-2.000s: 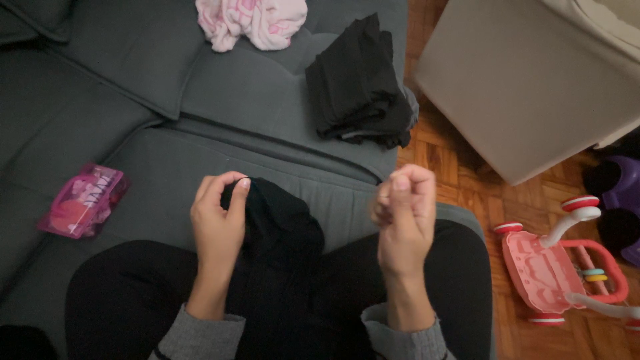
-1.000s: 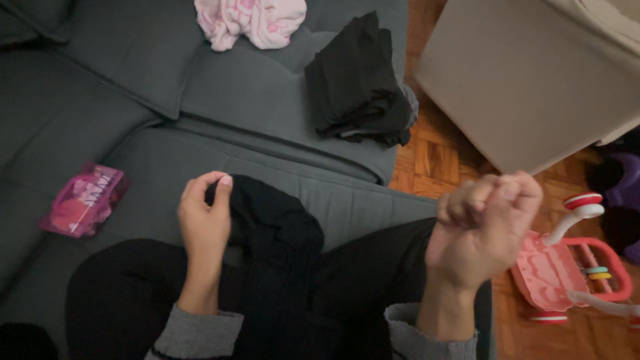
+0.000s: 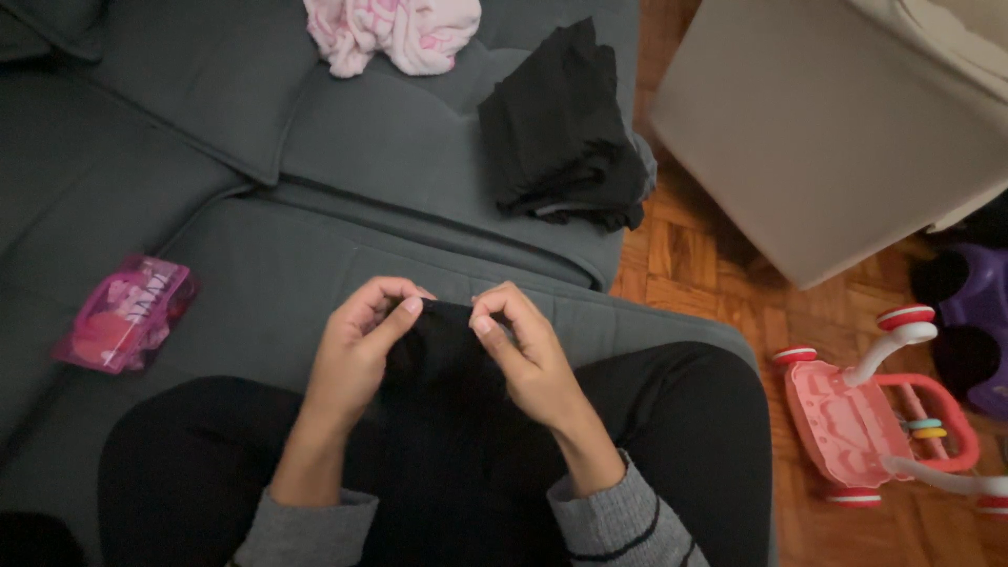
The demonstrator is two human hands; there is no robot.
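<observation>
My left hand [image 3: 358,346] pinches the top edge of a black cloth garment [image 3: 445,370] between thumb and fingers. A short way to the right, my right hand [image 3: 528,354] pinches the same edge, so a short stretch of it spans between both hands. The rest of the garment hangs down over my lap, where it blends with my black trousers, and its exact kind cannot be told. Beyond my hands, a stack of folded dark clothes [image 3: 563,134] lies near the edge of the grey sofa [image 3: 378,157].
A pink and white fleecy cloth [image 3: 394,31] lies crumpled at the sofa's far side. At left is a pink clear plastic case [image 3: 126,315]. To the right stand a beige fabric-sided box [image 3: 819,126], a pink toy cart [image 3: 854,425] and a purple toy [image 3: 980,315] on the parquet floor [image 3: 677,244].
My right hand, raised off to the right a second ago, has come back left and taken hold of the garment's edge. My left hand keeps its pinch.
</observation>
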